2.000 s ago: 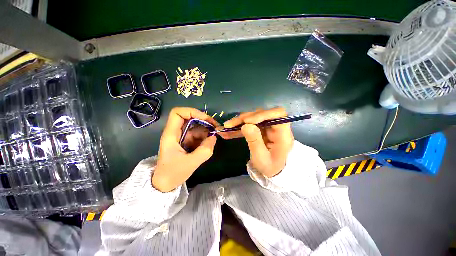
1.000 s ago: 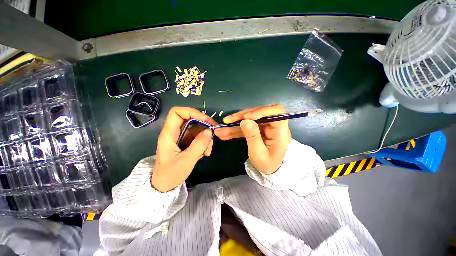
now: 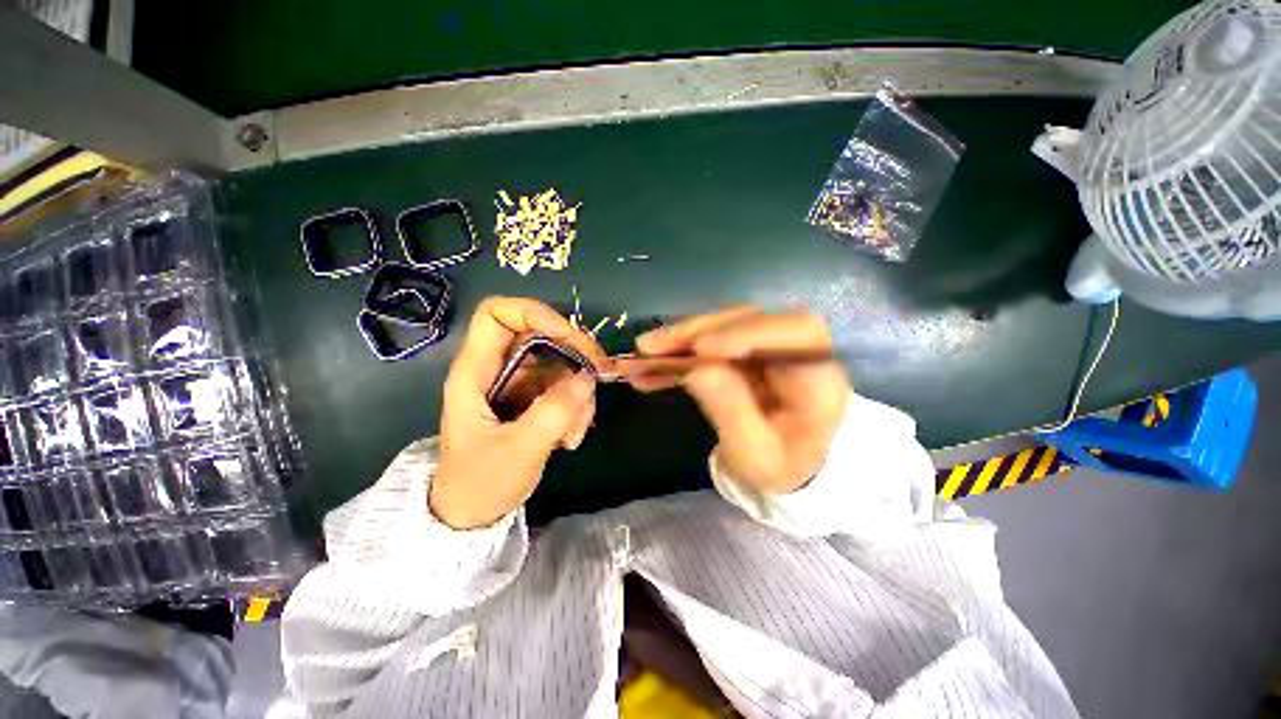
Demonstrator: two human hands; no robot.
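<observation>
My left hand holds a dark rounded-square watch case frame between thumb and fingers, tilted. My right hand, blurred, holds a slim dark pen-like tool like a pencil. Its tip is at the frame's right corner; whether it touches is too small to tell. A dense pile of small cream parts lies beyond my left hand. A few loose cream slivers lie just beyond the held frame. A thin strip lies right of the pile.
Several dark frames lie left of the pile, two overlapping. A clear blister tray is at the far left. A zip-lock bag lies at the back right. A white fan and blue stool are at the right. A metal rail bounds the far side.
My right hand and the tool have moved slightly right and are now blurred. The tool lies more level. The held frame has shifted and tilted a little in my left hand.
</observation>
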